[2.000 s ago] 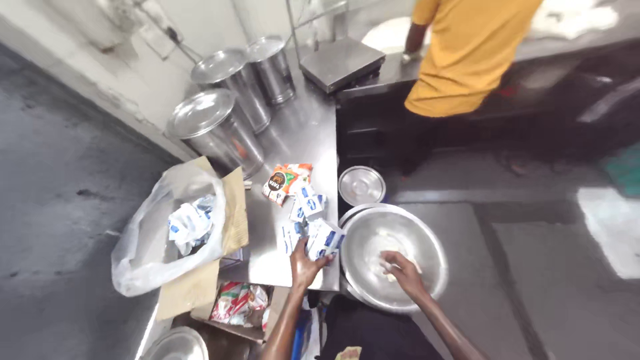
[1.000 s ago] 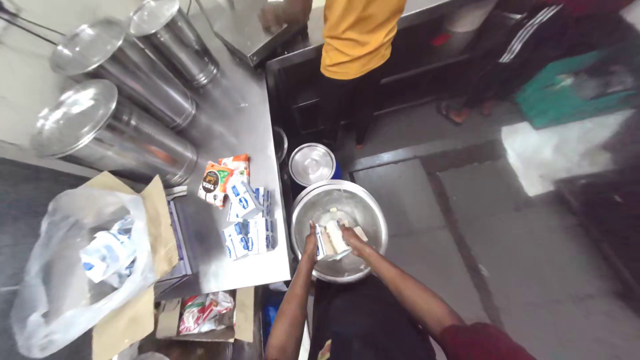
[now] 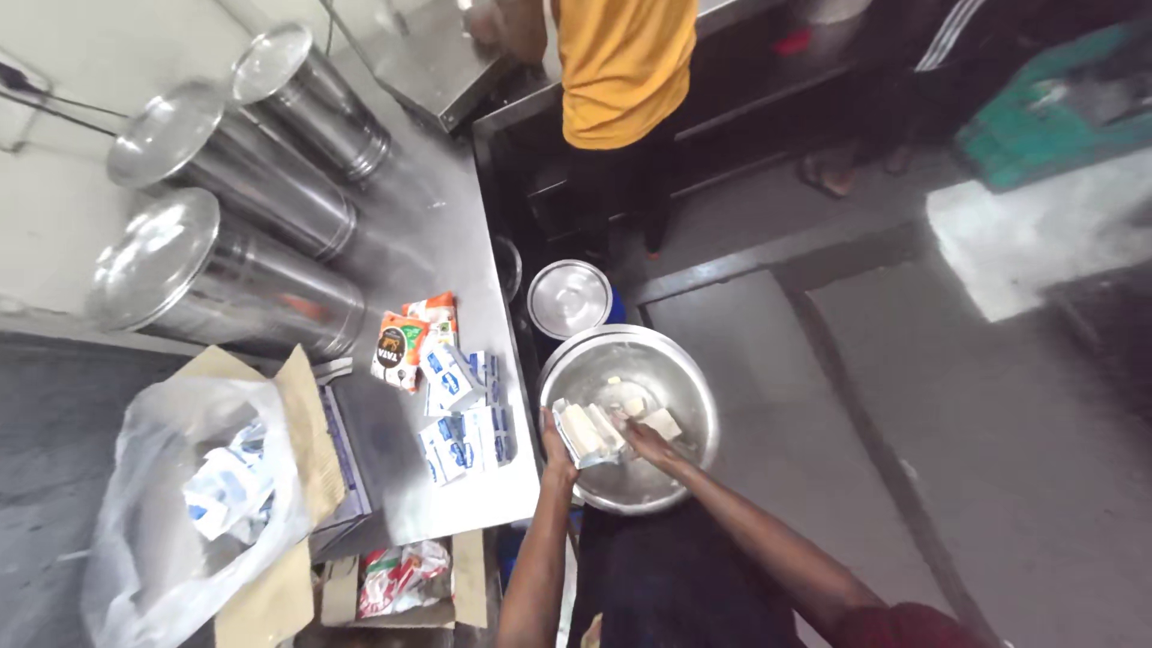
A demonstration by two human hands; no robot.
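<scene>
My left hand [image 3: 558,450] holds an opened packet with a pale block [image 3: 587,434], probably butter, over the left side of a wide steel bowl [image 3: 706,387]. Close beside the block, at its right, is my right hand [image 3: 646,439]; its fingertips are partly hidden, so whether they grip anything is unclear. More pale pieces [image 3: 662,423] lie in the bowl. On the steel table left of the bowl are several white and blue packets [image 3: 486,436] and orange and white Tata salt packets [image 3: 396,349].
Tall lidded steel canisters [image 3: 270,279] stand on the table [image 3: 423,225]. A carton lined with a plastic bag [image 3: 171,450] holds wrappers. Below is a box with red and white packets [image 3: 405,576]. A lidded container [image 3: 571,299] adjoins the bowl; a person in yellow [image 3: 625,72] stands beyond.
My left hand has moved from the packets on the table to the bowl, where it now holds an opened packet. My right hand has stayed at the bowl. The view has shifted.
</scene>
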